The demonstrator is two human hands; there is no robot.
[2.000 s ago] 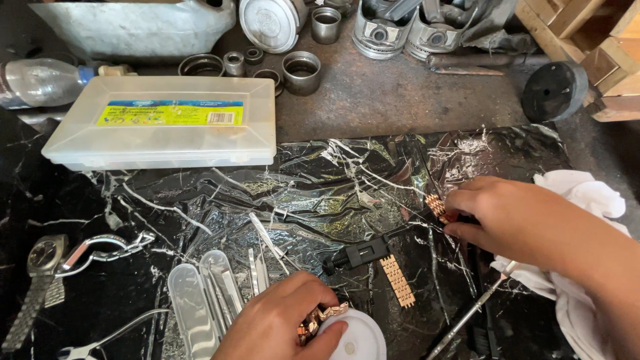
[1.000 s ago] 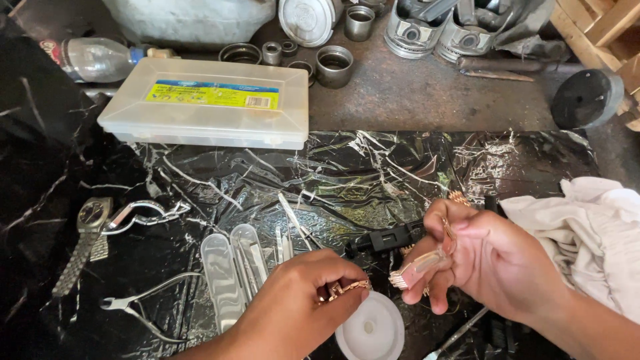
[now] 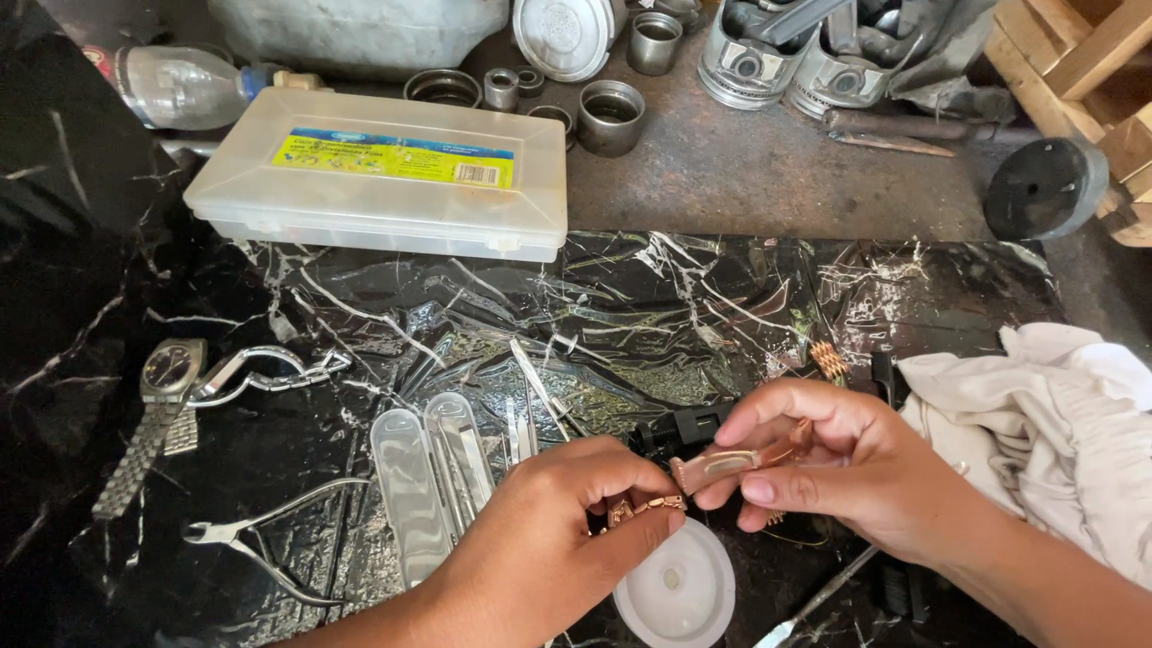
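Between its thumb and fingers my left hand holds a gold-toned metal watch bracelet, over the rim of a round white plastic dish. Just to the right, my right hand grips a small rose-gold watch case, whose end is close to the bracelet; whether they touch I cannot tell. A piece of copper-coloured link band lies behind my right hand. A black plastic link-removal tool is partly hidden behind my fingers. A thin metal tool lies below my right wrist.
On the left lie a steel wristwatch, a metal bracelet and nippers. Tweezers and a clear tool case are beside my left hand. A plastic organizer box, pistons and metal rings stand behind; white cloth lies right.
My right hand, earlier over the link band at the right, has come toward my left hand and now holds the rose-gold case. My left hand keeps hold of the bracelet.
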